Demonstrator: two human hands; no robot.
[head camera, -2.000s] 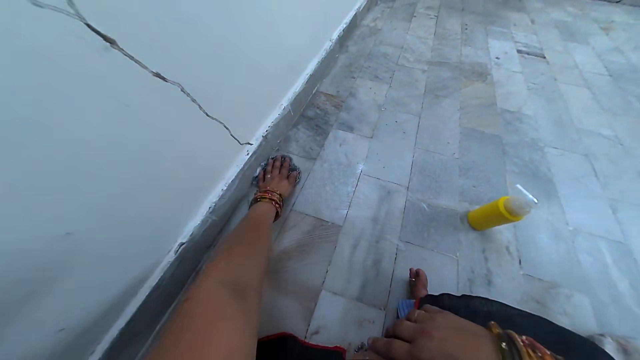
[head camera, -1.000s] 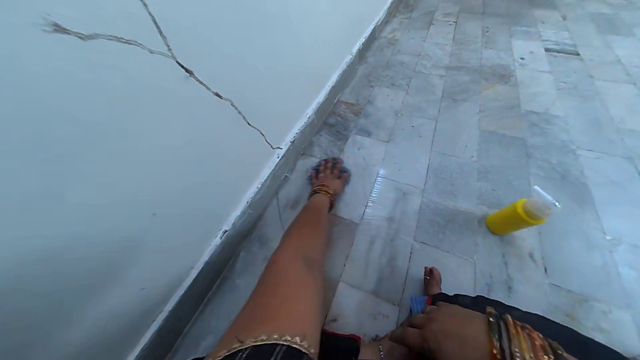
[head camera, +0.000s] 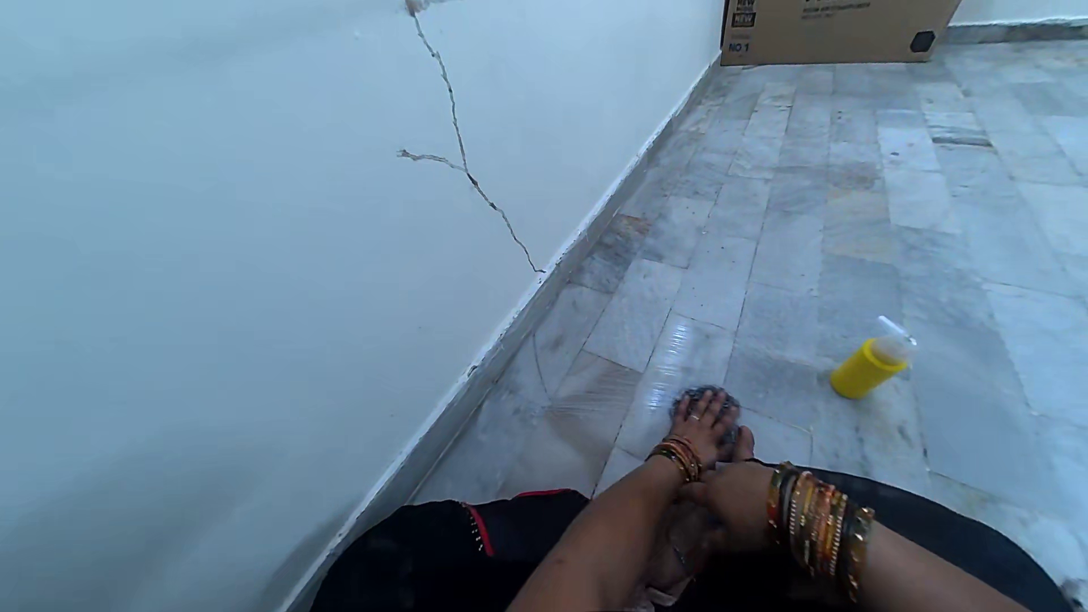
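Observation:
My left hand (head camera: 704, 425) lies palm down with its fingers spread over a dark grey cloth (head camera: 699, 394), pressing it to the marble floor beside my bare foot. Wet streaks (head camera: 667, 365) shine on the tile just ahead of it. My right hand (head camera: 722, 501) is bent near my foot and ankle, behind the left wrist; its fingers are mostly hidden. Bangles circle both wrists. To the right of my hands a yellow spray bottle (head camera: 867, 370) with a clear top stands on the floor.
A pale wall (head camera: 255, 255) with a branching crack runs along the left, edged by a grey skirting (head camera: 510, 340). At the far end a cardboard box (head camera: 833, 30) stands against the wall. My legs in dark clothing (head camera: 442, 552) are folded close below.
My left hand has moved with the cloth from beside the skirting back toward my foot. Wet streaks show on a tile that looked plain two seconds ago. The view has tilted up, bringing in the box.

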